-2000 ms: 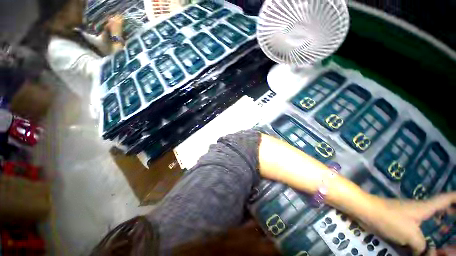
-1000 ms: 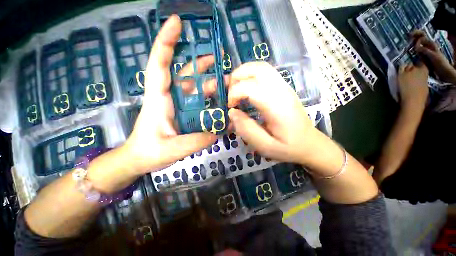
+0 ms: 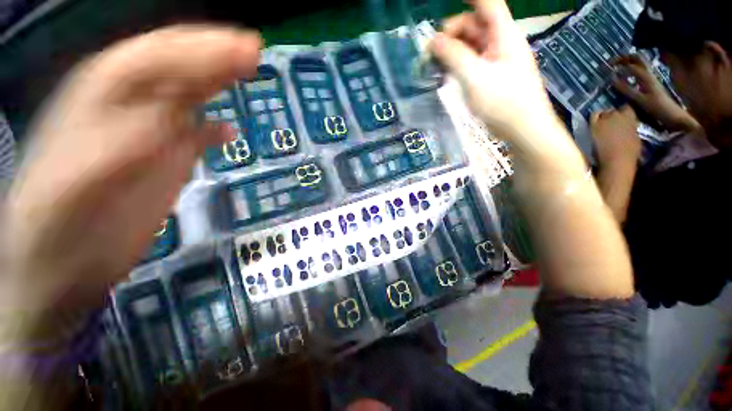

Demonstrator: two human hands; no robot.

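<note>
My left hand [image 3: 112, 160] is large and blurred at the left, raised over the tray, its fingers extended and nothing visible in it. My right hand [image 3: 490, 72] is at the top, fingertips closed at the edge of a blurred teal phone housing [image 3: 405, 52] at the tray's far right corner. Housings with yellowish loop-shaped gaskets [image 3: 399, 294] lie in the clear blister tray [image 3: 193, 201]. A white die-cut sheet [image 3: 345, 241] with two rows of dark loop marks lies across the tray's middle.
Perforated strips [image 3: 485, 148] lie beside the tray on the right. Beyond them, a person in a black cap [image 3: 682, 24] works at another tray of housings [image 3: 578, 52]. A yellow floor line [image 3: 498, 347] shows at the lower right.
The housing held up between both hands has left the middle of the view. My left hand has come away empty, and my right hand has moved up to the tray's far corner.
</note>
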